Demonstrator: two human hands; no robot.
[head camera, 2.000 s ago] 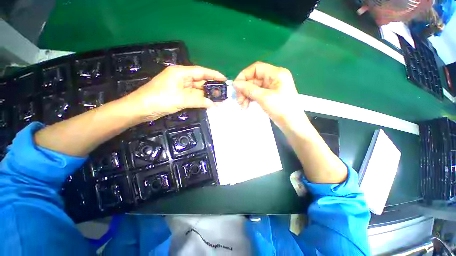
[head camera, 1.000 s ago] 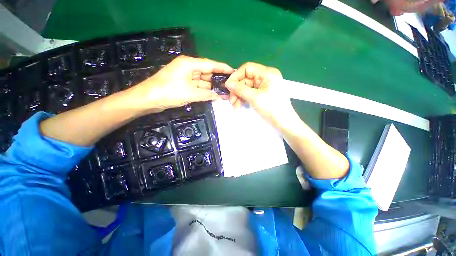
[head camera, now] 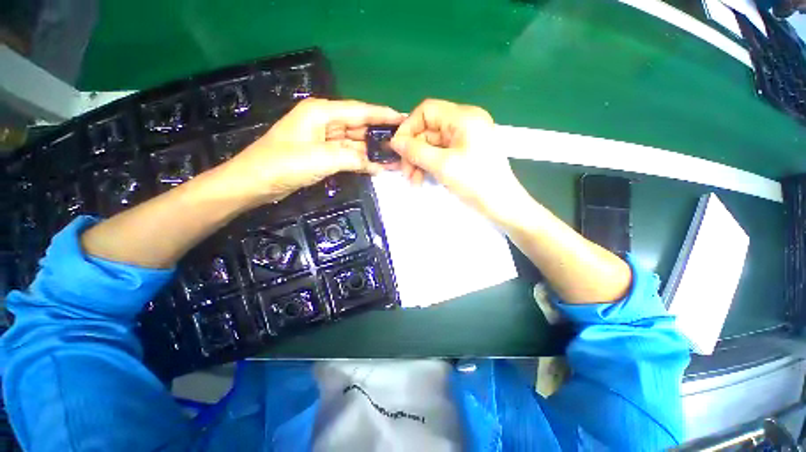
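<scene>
A small glossy black housing (head camera: pixel 380 144) is held above the top edge of the white sheets (head camera: pixel 442 238). My left hand (head camera: pixel 323 141) grips its left side between thumb and fingers. My right hand (head camera: pixel 446 146) has its thumb and index fingertip pressed on the housing's right part and covers it. Whether a small piece is between the right fingertips cannot be seen. A black blister tray (head camera: pixel 292 287) with rows of square pockets lies on the left, partly under my left forearm.
A black flat rectangle, perhaps a phone (head camera: pixel 605 212), lies right of my right forearm. Beyond it stands a thick white stack (head camera: pixel 711 269). Black stacked trays (head camera: pixel 795 252) are at the far right edge. A white strip (head camera: pixel 619 157) crosses the green bench (head camera: pixel 495 53).
My right fingertips have moved left from beside the housing onto it. The clear bit seen earlier at the right fingertips no longer shows. The camera view has shifted slightly.
</scene>
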